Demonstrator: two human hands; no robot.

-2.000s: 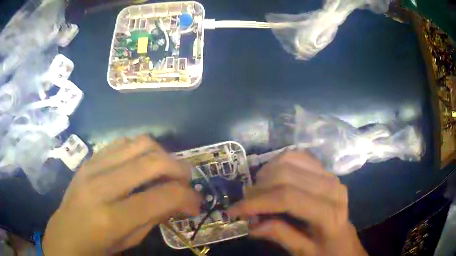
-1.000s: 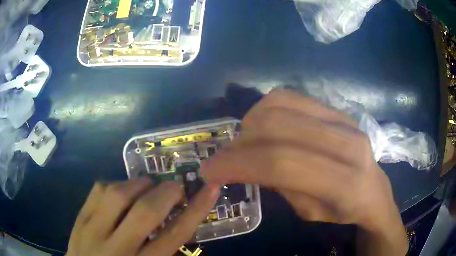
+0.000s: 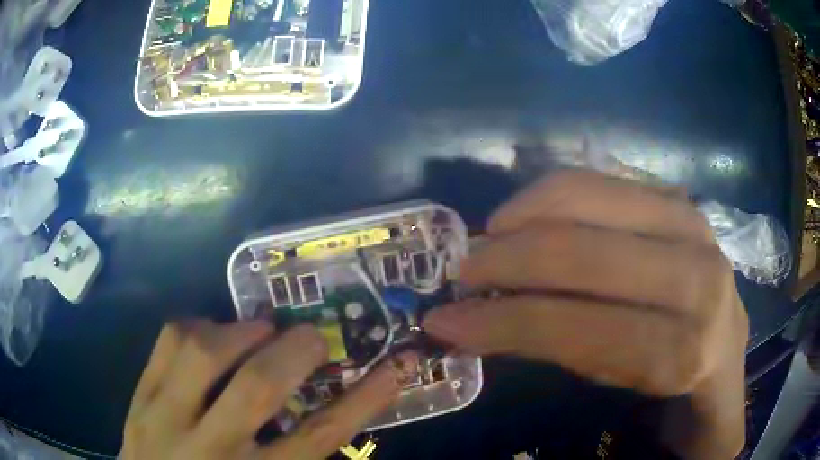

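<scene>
An open white power strip housing (image 3: 352,229) lies tilted at the lower middle. A brass contact strip (image 3: 346,241) sits in its upper slot. A green circuit board with a yellow transformer (image 3: 333,342) and a blue disc component (image 3: 397,297) shows inside, with a white lead wire (image 3: 387,310) curving across. My left hand (image 3: 261,386) rests over the lower left of the housing, one finger reaching along the lower slots. My right hand (image 3: 593,287) is at the housing's right end, fingertips at the wires there; what it pinches is hidden. A brass piece (image 3: 360,448) shows below the housing.
Another open housing (image 3: 243,110) lies at the top left, cut off by the picture's edge. White plugs (image 3: 72,260) and plastic bags are at the left. A bagged cord (image 3: 751,243) is behind my right hand, and another plastic bag (image 3: 598,27) is at the top right.
Over two seconds the view has shifted, and the circuit board and transformer are more exposed. In the last second my right hand moved right, off the board's middle, uncovering the blue disc and white wire.
</scene>
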